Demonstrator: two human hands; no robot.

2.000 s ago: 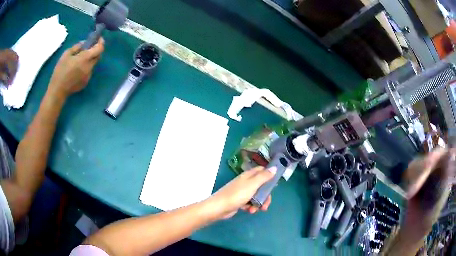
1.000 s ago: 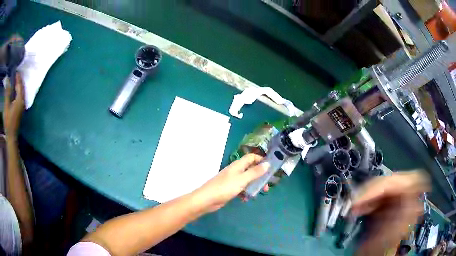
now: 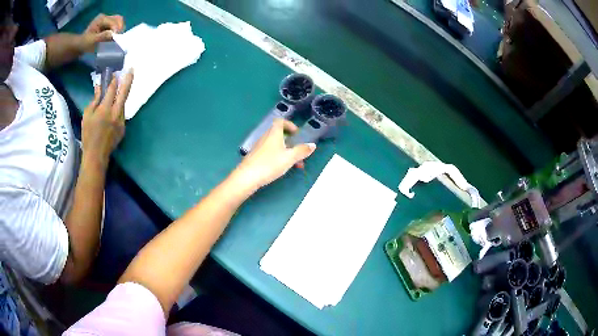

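My left hand (image 3: 272, 154) grips the handle of a grey handheld unit (image 3: 328, 108) on the green bench. Its round, black-vaned head points away from me, and my fingers cover part of its handle. A second grey unit (image 3: 267, 126) lies close beside it on the left. The hand press (image 3: 524, 216) stands at the right, with a white pad (image 3: 482, 233) at its tip. Its green-edged base (image 3: 419, 262) holds no unit; a pale plate rests on its top. My right hand is out of the picture.
A flat white stack (image 3: 331, 233) lies between my left hand and the press base. A thin white strip (image 3: 439, 172) lies behind the base. Several grey units (image 3: 518, 275) cluster at the lower right. At the left, a person holds a grey unit (image 3: 110, 58) by a crumpled white sleeve (image 3: 160, 56).
The unit that my left hand held at the press is now beside the lone unit, left of the press. My right hand has left the picture. The view has swung left.
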